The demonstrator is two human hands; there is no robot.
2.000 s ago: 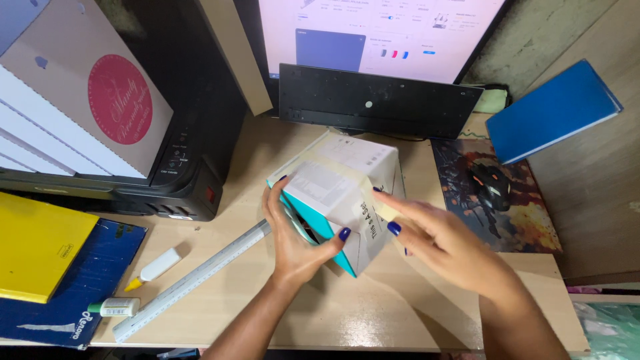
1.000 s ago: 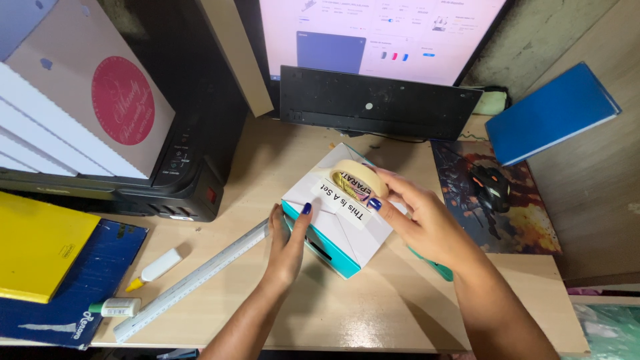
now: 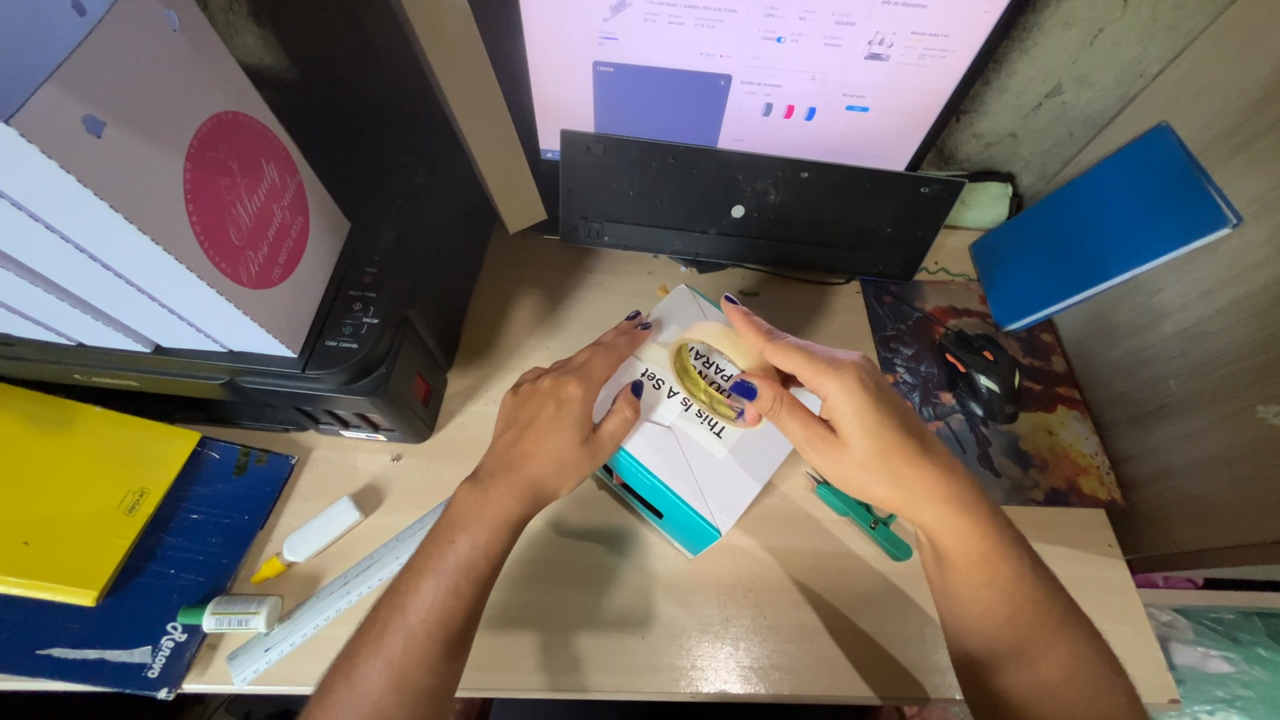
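Note:
A white and teal cardboard box stands on the desk between my hands, with a printed label on its top face. My right hand grips a roll of pale adhesive tape between thumb and fingers, just over that face. The fingers of my left hand are spread over the box's left side, where a strip of tape seems to run toward the roll. Green thread snips lie to the right of the box, near my right wrist.
Behind the box a black keyboard leans against a monitor. A black printer is at left. A ruler, a glue bottle and a small bottle lie front left; a mouse and a blue book are at right.
The box has turned, and its labelled face now shows on top. The tape roll has come into clear view in my right hand. My left hand has moved from the box's front edge onto its left side.

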